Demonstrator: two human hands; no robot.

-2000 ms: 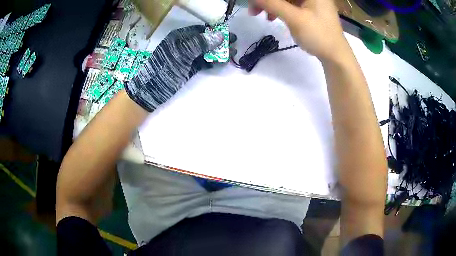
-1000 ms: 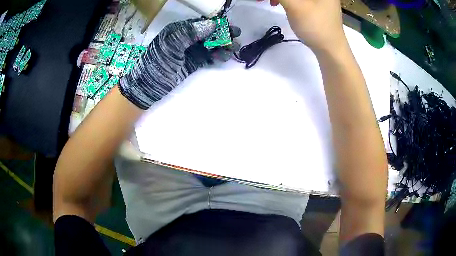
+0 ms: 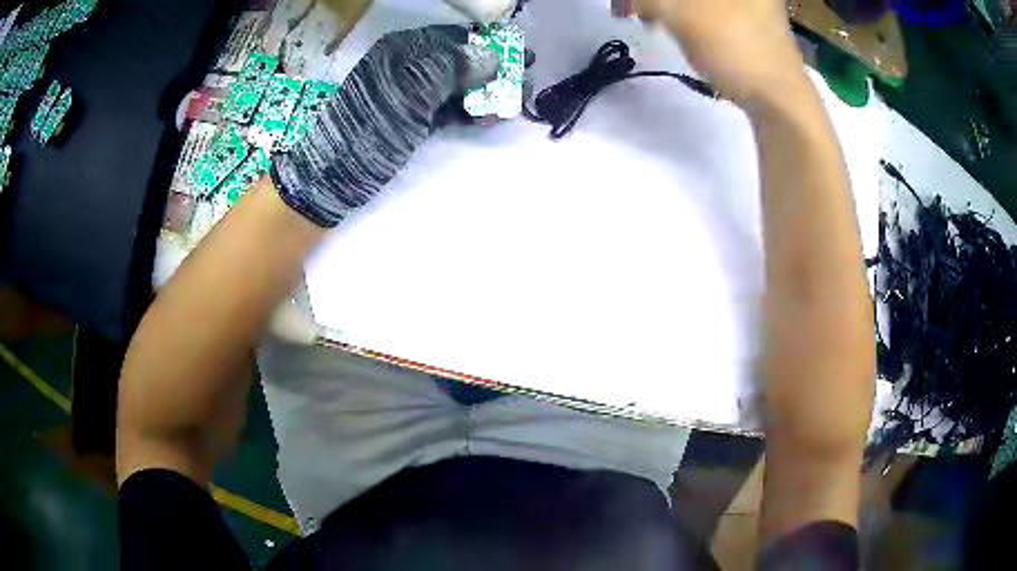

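Note:
My left hand (image 3: 385, 117), in a grey-black marled glove, holds a small green circuit board (image 3: 497, 76) with pale solder pads facing up, near the top of the white paper. A coiled black DC output cable (image 3: 574, 98) lies on the paper just right of the board, its near end reaching the board. Its other end runs right and passes under my right wrist. My bare right hand (image 3: 714, 39) is blurred and partly cut off by the top edge; I cannot tell what its fingers hold.
White paper (image 3: 524, 257) lies over my lap. Loose waiting boards (image 3: 251, 112) lie at its left, and board rows (image 3: 28, 67) on a black surface at far left. A cable pile (image 3: 948, 312) is at the right. A white cylinder (image 3: 482, 9) is at the top edge.
The board in my left hand has turned from tilted, components partly showing, to flat with its solder side up. My right hand has shifted slightly right and down. The coiled cable moved slightly.

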